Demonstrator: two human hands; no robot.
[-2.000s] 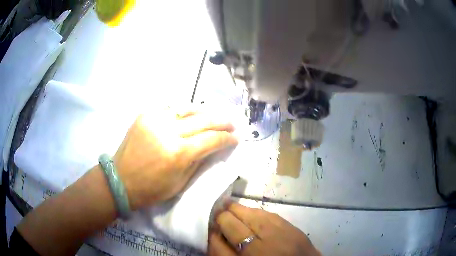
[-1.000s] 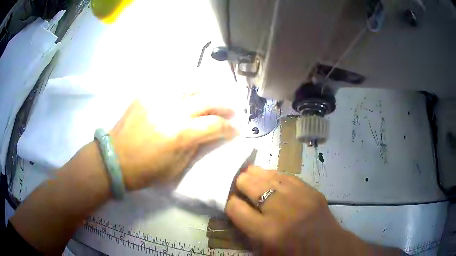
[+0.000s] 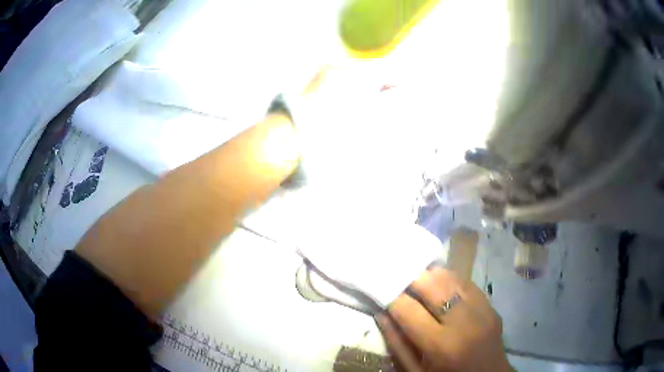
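Note:
A white fabric piece [image 3: 364,254] lies on the machine table, left of and in front of the needle area, mostly washed out by the lamp. My right hand [image 3: 444,320], with a ring, pinches its near right corner. The fabric's near edge is slightly raised and curled. My left forearm reaches across the table from the lower left. My left hand [image 3: 313,94] lies beyond the bracelet in strong glare; its fingers are lost in the light, so its hold cannot be told. The presser foot area [image 3: 431,196] is blurred and bright.
The blurred machine head [image 3: 575,109] fills the upper right, with the tension knob [image 3: 531,259] below. White pieces [image 3: 65,65] lie at the far left. A yellow-green object [image 3: 378,25] is at the top. A printed ruler [image 3: 211,349] and brown tape [image 3: 362,358] are near the front.
The view has shifted left. My left hand has moved up and away into the glare. My right hand still holds the fabric's near corner, and more of the fabric's near edge shows.

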